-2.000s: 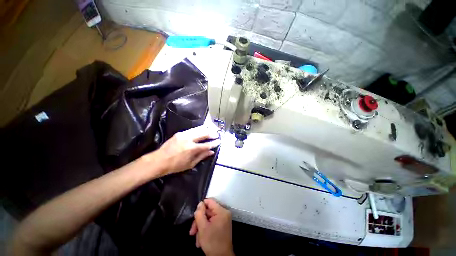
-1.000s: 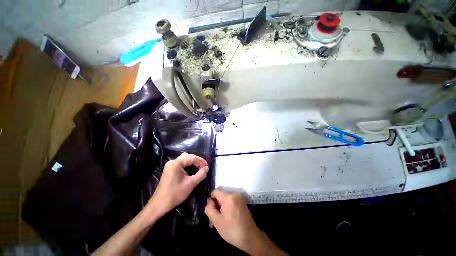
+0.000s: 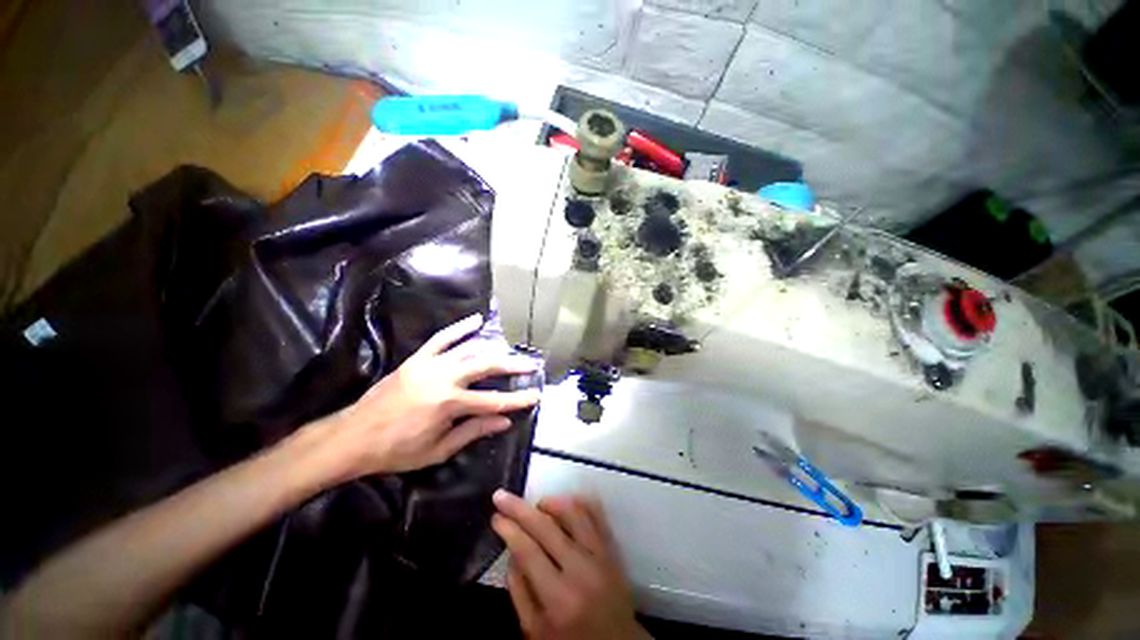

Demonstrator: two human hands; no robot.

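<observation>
The dark brown shiny garment piece (image 3: 363, 263) lies creased on the bed left of the needle, its right edge running down from the presser foot (image 3: 531, 363). My left hand (image 3: 438, 398) lies flat on it with spread fingers, fingertips close beside the presser foot. My right hand (image 3: 569, 563) is at the lower part of the same edge, thumb and fingertips on it, slightly blurred; whether it pinches the edge is unclear. The off-white sewing machine arm (image 3: 750, 338) is dusted with dark lint.
Blue-handled thread snips (image 3: 810, 483) lie on the white machine bed (image 3: 700, 525). A small compartment with dark red bits (image 3: 960, 588) is at its right end. A light blue tool (image 3: 444, 115) and red-handled tool (image 3: 656, 153) are behind the head. A phone (image 3: 179, 35) is at upper left.
Since one second ago, my left hand has moved up from mid-edge to beside the presser foot and flattened out. My right hand's fingers have extended along the edge. The camera view has tilted and shifted.
</observation>
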